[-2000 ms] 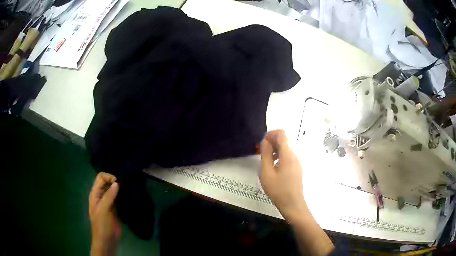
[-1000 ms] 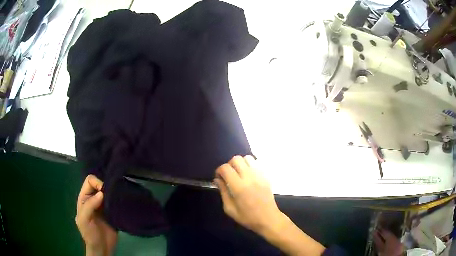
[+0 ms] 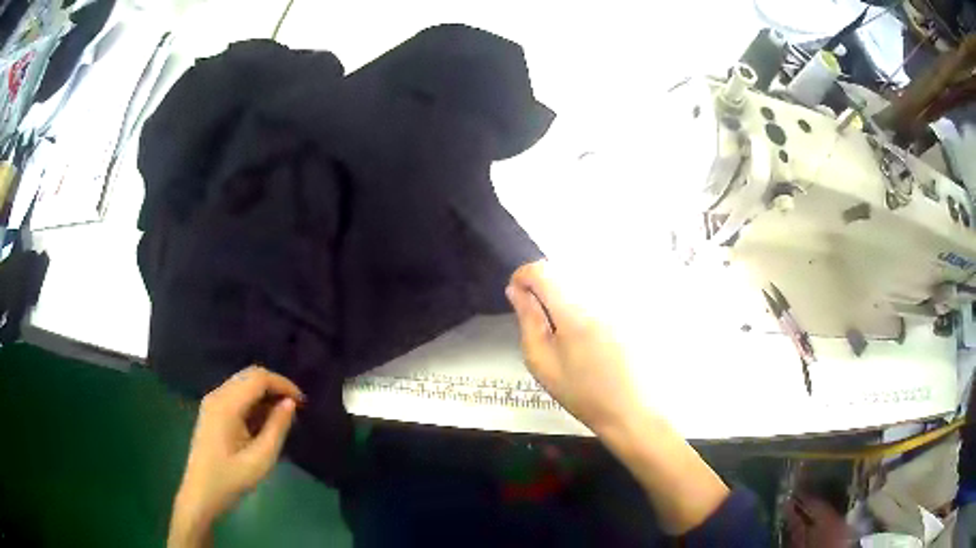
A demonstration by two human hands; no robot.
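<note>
A dark garment (image 3: 407, 203) lies in a heap on the white table, left of the sewing machine (image 3: 835, 225). Part of it hangs over the table's front edge. My right hand (image 3: 567, 332) pinches the garment's right corner between thumb and fingers, above the table. My left hand (image 3: 244, 428) is at the garment's lower left, thumb and index finger together on dark cloth near the front edge. The thread snips (image 3: 790, 321) lie on the machine bed, right of the glare. The needle area is washed out by bright light.
A printed scale (image 3: 460, 394) runs along the table's front edge. Papers (image 3: 102, 139) lie at the far left. A pale thread cone (image 3: 816, 77) and a dark one (image 3: 762, 56) stand behind the machine. Scraps (image 3: 910, 503) are heaped lower right. Green floor (image 3: 75, 450) shows lower left.
Since one second ago, my right hand has moved up and right with the garment's corner, uncovering the scale. My left hand has moved right, and the hanging part has narrowed.
</note>
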